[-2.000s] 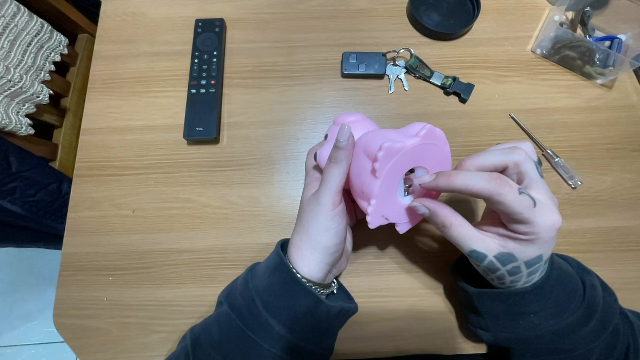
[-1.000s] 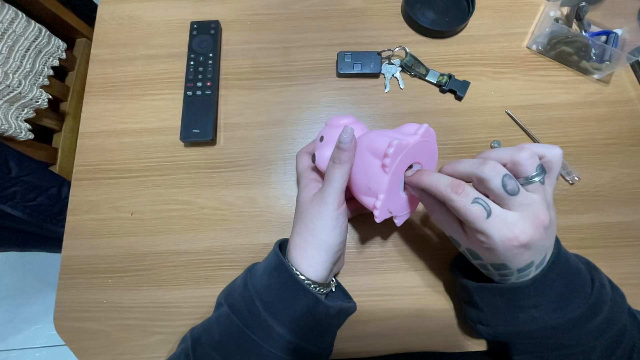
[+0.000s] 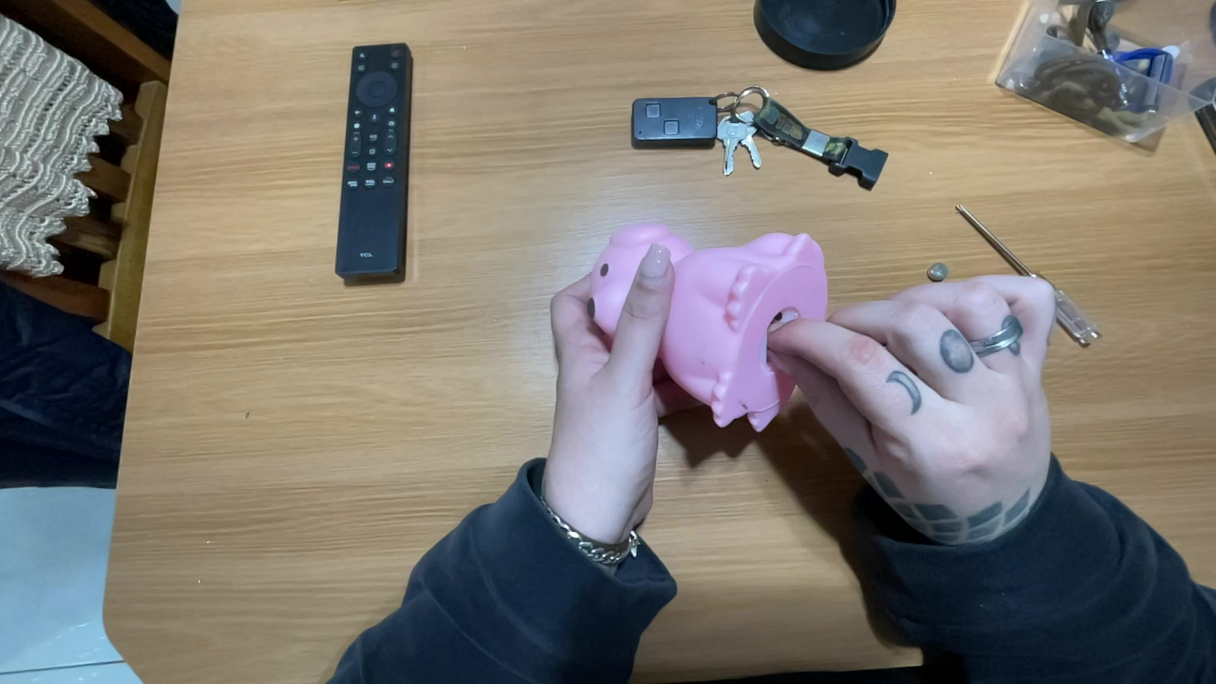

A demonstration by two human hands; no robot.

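A pink animal-shaped figure (image 3: 708, 318), of plastic or rubber, lies on its side in my left hand (image 3: 608, 408), its round base turned toward my right hand (image 3: 950, 399). My left thumb presses along its head and the fingers wrap underneath. The thumb and index finger of my right hand reach into the hole in the base; their tips are partly hidden, and I cannot tell whether they pinch something there. Just beyond my right knuckles lie a small round metallic piece (image 3: 938, 273), perhaps a button cell, and a screwdriver (image 3: 1026, 273) with a clear handle.
On the wooden table (image 3: 285, 427) lie a black remote control (image 3: 374, 161) at the left and keys (image 3: 738, 138) with a black fob (image 3: 674, 123) and a buckled strap (image 3: 807, 142). A round black lid or dish (image 3: 825, 28) and a clear plastic box (image 3: 1092, 81) of small items stand farther back.
My right hand has turned, its back now facing up, with the fingers still at the hole. The small round piece now shows beside the screwdriver. My left hand keeps its hold on the pink figure.
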